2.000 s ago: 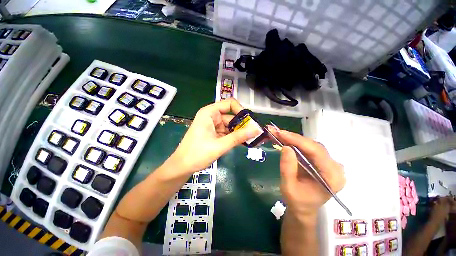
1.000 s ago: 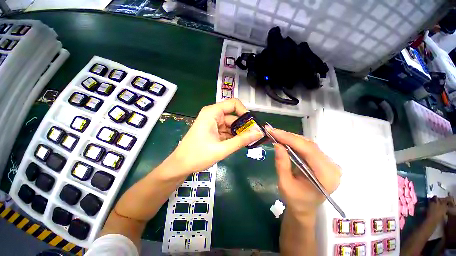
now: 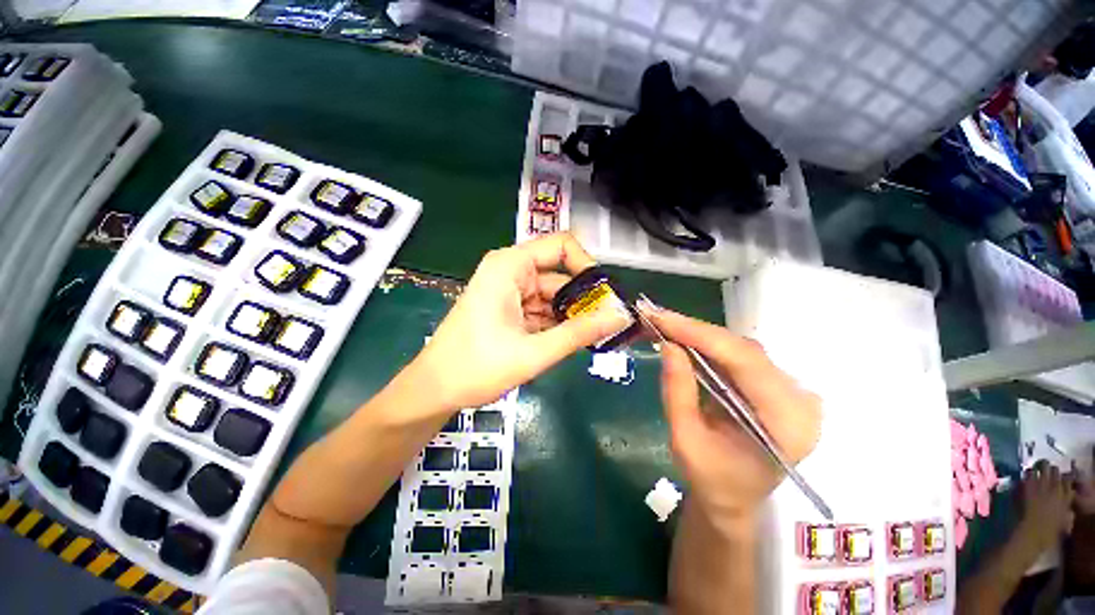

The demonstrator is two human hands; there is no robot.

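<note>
My left hand (image 3: 510,318) holds a black watch case (image 3: 591,298) tilted, with its yellow and white inside facing up and the thumb on it. My right hand (image 3: 739,408) grips silver tweezers (image 3: 747,418). Their tip is at the right edge of the case, close to a dark piece there; whether the tip grips anything is too small to tell. A white adhesive sheet (image 3: 459,505) with dark square openings lies below my left forearm. White scraps (image 3: 662,499) lie on the green bench.
The left blister tray (image 3: 60,481) holds black cases, some open. The right tray (image 3: 841,360) holds pink-edged units. A black bundle (image 3: 684,156) lies on a tray behind my hands. Stacked trays (image 3: 72,180) stand far left. Pink pieces (image 3: 970,475) and another person's hand (image 3: 1047,499) are at the right.
Since two seconds ago the case has tilted slightly in my left hand, and my right hand with the tweezers has shifted slightly. The blue light on the black bundle no longer shows.
</note>
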